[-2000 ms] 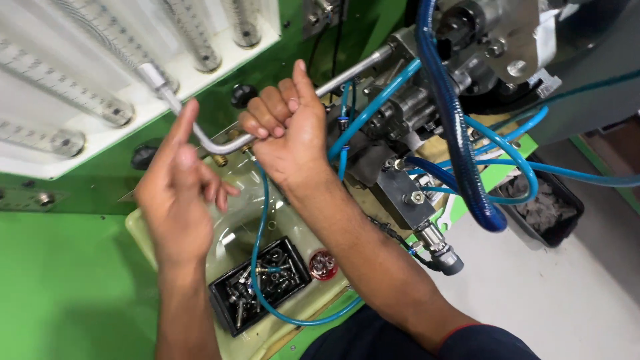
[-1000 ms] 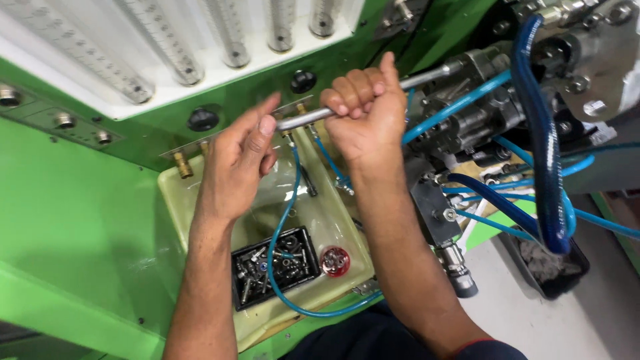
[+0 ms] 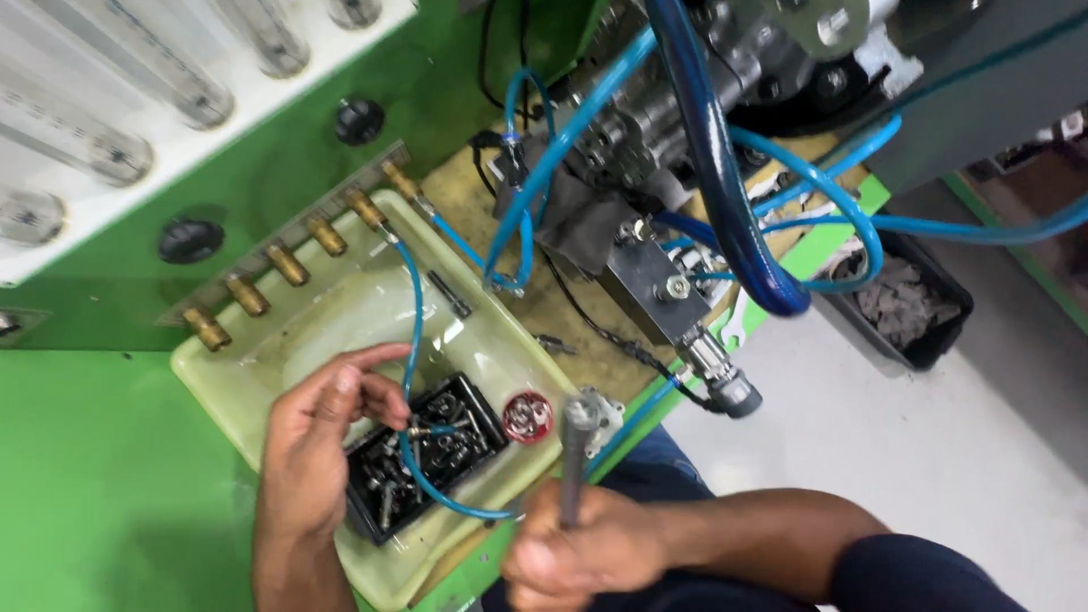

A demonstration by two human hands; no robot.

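My right hand (image 3: 586,544), low at the centre, is closed around a metal wrench handle (image 3: 576,459) whose blurred end points up. My left hand (image 3: 319,442) is over the left side of a yellowish plastic tray (image 3: 212,399), fingers apart and holding nothing. Its fingertips are close to a thin blue hose (image 3: 416,340). Below that hose, a black bin (image 3: 374,523) of small metal parts sits in the tray, beside a red round dish (image 3: 528,416) of small parts.
Brass fittings (image 3: 287,263) line the green panel above the tray. A hydraulic pump assembly (image 3: 637,127) with blue hoses stands at upper right, near a metal valve block (image 3: 650,289). A black bin with grey rags (image 3: 905,297) is at the right. Graduated glass tubes (image 3: 170,68) are at upper left.
The wrench was up by the pump assembly, with my right hand around it and my left hand at its other end. My right hand has brought it down towards my body; my left is off it.
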